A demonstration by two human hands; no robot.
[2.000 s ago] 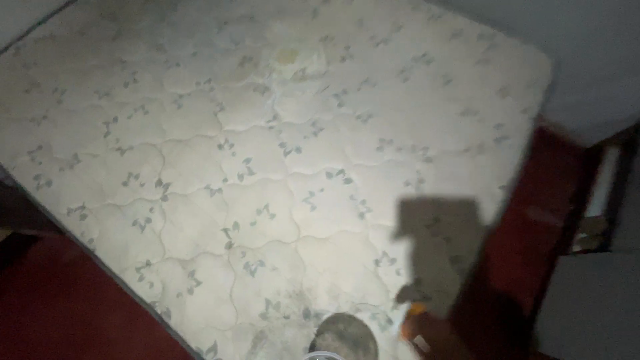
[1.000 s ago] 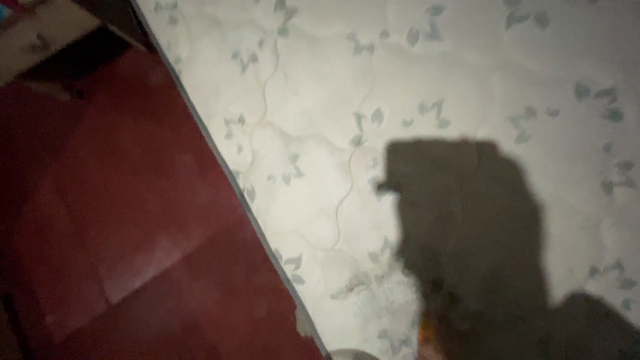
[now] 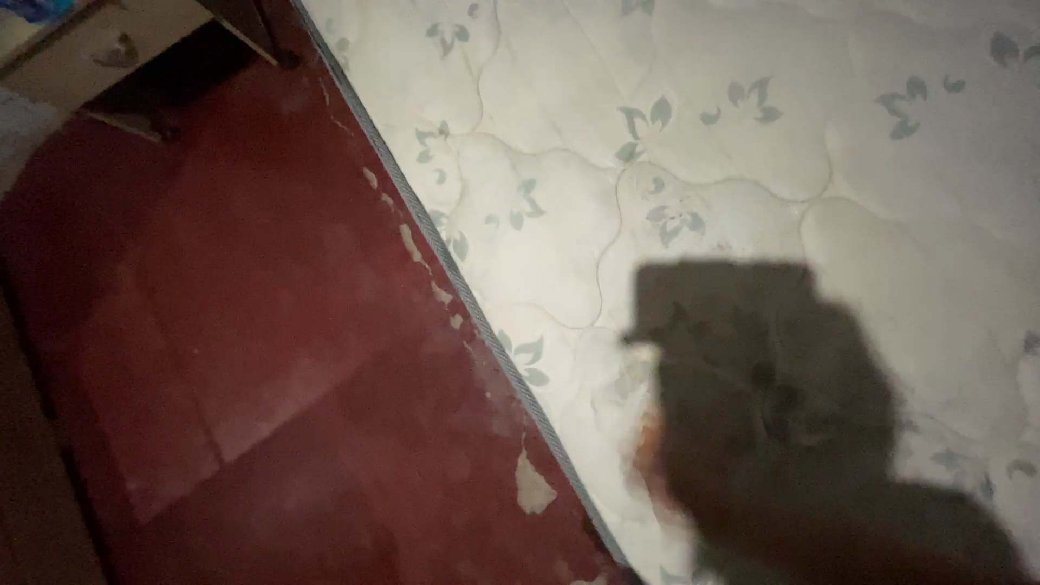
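Note:
A pale quilted mattress (image 3: 544, 260) with grey-green leaf prints and a grey edge binding fills the right side. A large dark shadow falls over its lower right part. At the edge of this shadow, low in the view, is a blurred, partly lit shape that looks like my right hand (image 3: 662, 471), with an orange tint near its upper end. It is over the mattress; its fingers and anything in them cannot be made out. My left hand is not in view.
Red floor (image 3: 268, 309) with peeling pale patches runs along the mattress's left edge. A light piece of furniture with a drawer front and knob (image 3: 114, 50) stands at the top left, on thin legs. A brown edge (image 3: 32, 455) borders the lower left.
The view has swung from most of the mattress to its edge and the floor. The orange thing by the hand, plainer two seconds ago, is now mostly in shadow.

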